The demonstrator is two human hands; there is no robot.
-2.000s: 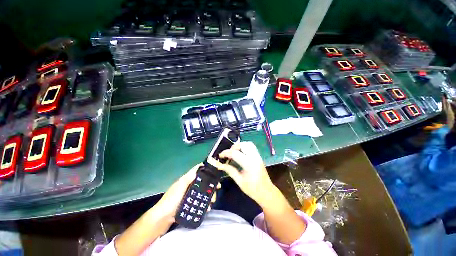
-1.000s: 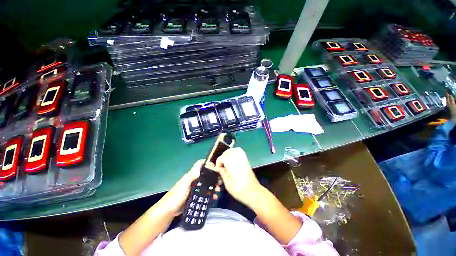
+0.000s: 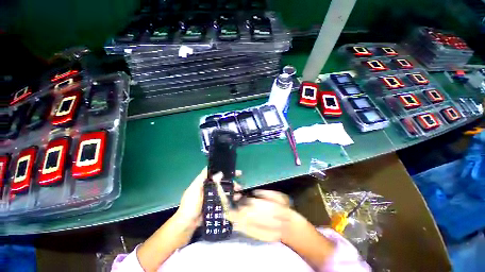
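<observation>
An open black flip phone [image 3: 218, 212] stands nearly upright in front of me, with its dark screen half at the top and its white-numbered keypad below. My left hand [image 3: 192, 204] holds it from the left side and behind. My right hand [image 3: 266, 215] is motion-blurred at the keypad's right edge; a dark shape shows by its fingers, but I cannot tell whether it is held. A clear tray of black-framed lenses [image 3: 270, 119] lies behind the phone, which overlaps its left part.
A large tray of red phones [image 3: 89, 154] is at left, another [image 3: 409, 100] at right. A pump bottle [image 3: 280, 90], two red phones [image 3: 331, 104], a pink stick [image 3: 293, 146], a white wipe [image 3: 324, 134] and stacked trays [image 3: 202, 69] surround the lens tray. An open carton [image 3: 404, 186] holds clear scraps.
The phone has turned more upright, its screen half opened in line with the keypad. My right hand has moved down from the screen half to beside the keypad. The view has shifted slightly.
</observation>
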